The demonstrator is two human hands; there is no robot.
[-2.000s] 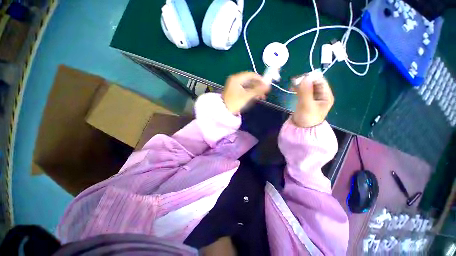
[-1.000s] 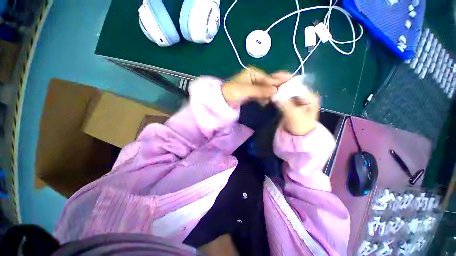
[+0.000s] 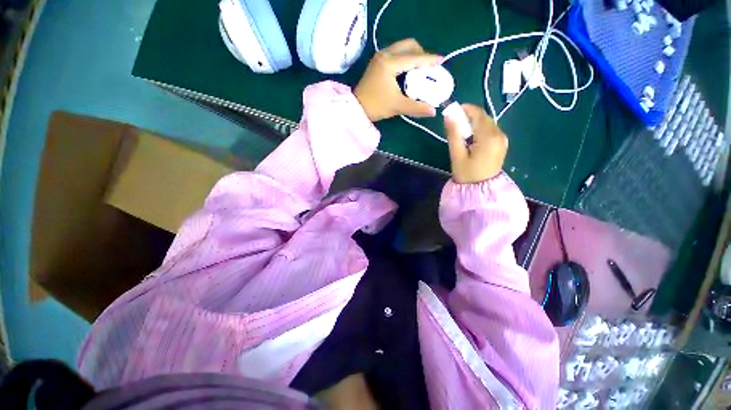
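My left hand (image 3: 395,82) grips the round white puck (image 3: 430,83), which is on a white cable, over the front edge of the green bench (image 3: 545,152). My right hand (image 3: 478,146) pinches a small white plug-in piece (image 3: 458,120) at the puck's lower right side. The piece and the puck meet or nearly meet; I cannot tell if it is plugged in. The white headphones (image 3: 335,34) with pale-blue padding lie at the back left, cut off by the picture's top edge.
White cables (image 3: 574,67) and a small white block (image 3: 512,77) lie right of my hands. A blue tray (image 3: 617,80) and keys (image 3: 691,120) are at far right. A black mouse (image 3: 567,293), pen (image 3: 620,277) and clear tray of white pieces (image 3: 613,364) are lower right. An open carton (image 3: 76,192) stands left.
My left hand has moved up and taken hold of the round puck, which lay on the bench before. My hands have parted slightly, and my right hand now holds the small white piece against or near the puck.
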